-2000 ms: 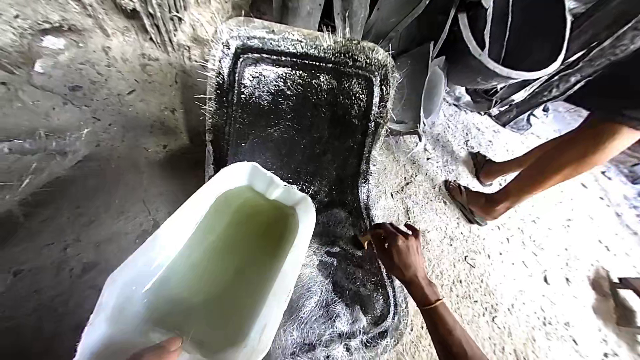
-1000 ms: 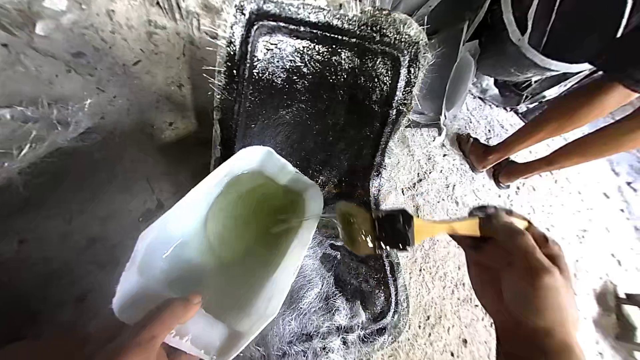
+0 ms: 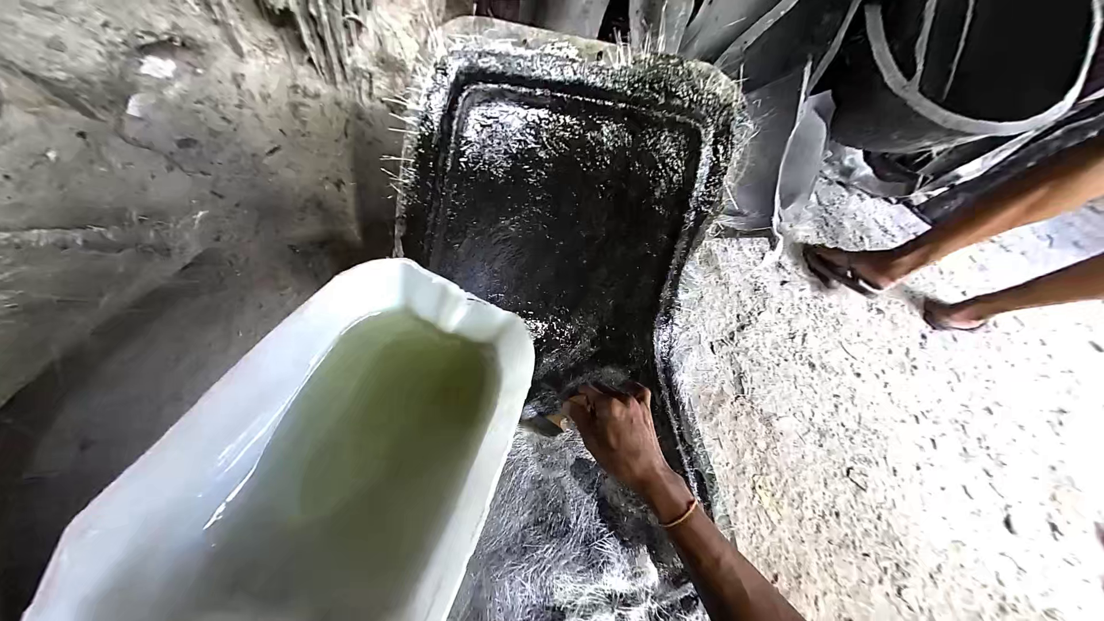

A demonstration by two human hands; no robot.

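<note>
My right hand [image 3: 617,427] grips a paintbrush [image 3: 548,423], mostly hidden behind the fingers, low over a dark, wet moulded panel [image 3: 569,198]. The panel has a raised rim and bristling loose fibres along its edges. Pale fibre matting [image 3: 561,535] covers its lower part, below and beside my right hand. A cut-open white plastic container [image 3: 216,414] holding a greenish liquid [image 3: 397,414] is in the lower left, its front lip overlapping the panel. My left hand is out of view.
Another person's feet in sandals [image 3: 854,266] stand on the pale speckled floor [image 3: 862,448] at right. Dark containers [image 3: 957,112] and scrap sheets [image 3: 776,155] lie at the upper right, close to the panel. A rough grey surface [image 3: 190,155] lies at left.
My right hand has brought the brush from beside the container's lip down onto the panel. The container looks nearer, and my left hand, seen on it before, has left the view.
</note>
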